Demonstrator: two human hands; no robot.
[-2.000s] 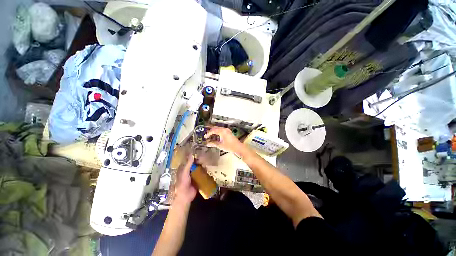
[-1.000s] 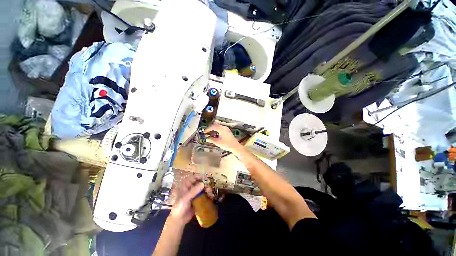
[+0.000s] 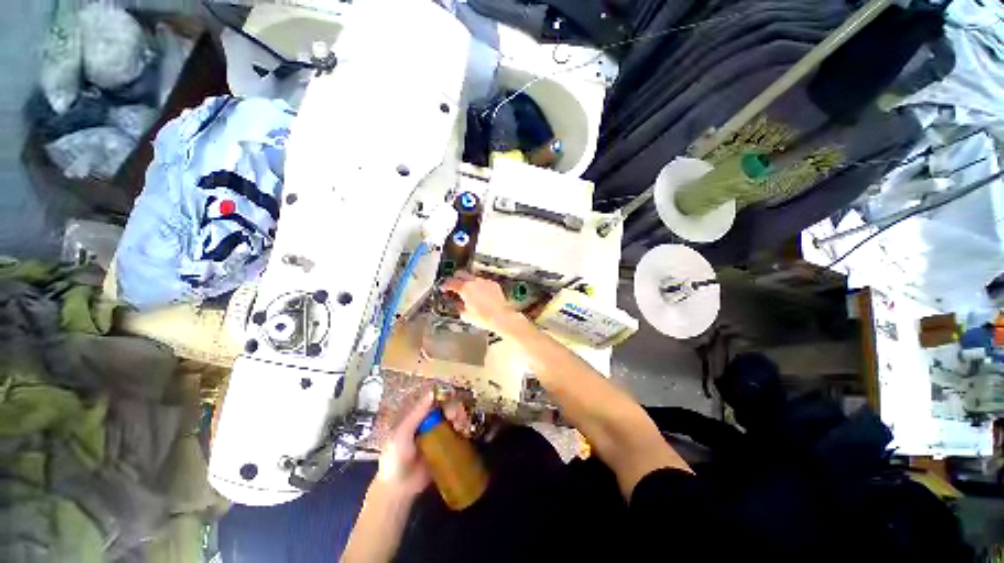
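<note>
My left hand [image 3: 407, 443] holds a golden-brown thread cone [image 3: 453, 462] with a blue core end, low in front of my body. My right hand [image 3: 480, 300] reaches onto the cream table beside the dark cones [image 3: 460, 238] with blue centres. Its fingertips are at small dark things there; whether they grip one is too small to tell. The cream-white sewing machine [image 3: 352, 176] stands to the left of both hands.
A cream box with a dark handle [image 3: 536, 214] stands behind my right hand. A green thread cone [image 3: 721, 187] and a bare white disc [image 3: 676, 290] are on the stand at right. A pale blue plastic bag [image 3: 198, 236] lies left of the machine. Dark garments [image 3: 683, 99] hang behind.
My left hand has moved down toward my body with the golden-brown cone. My right hand has stayed near the same spot by the dark cones, with small finger movements.
</note>
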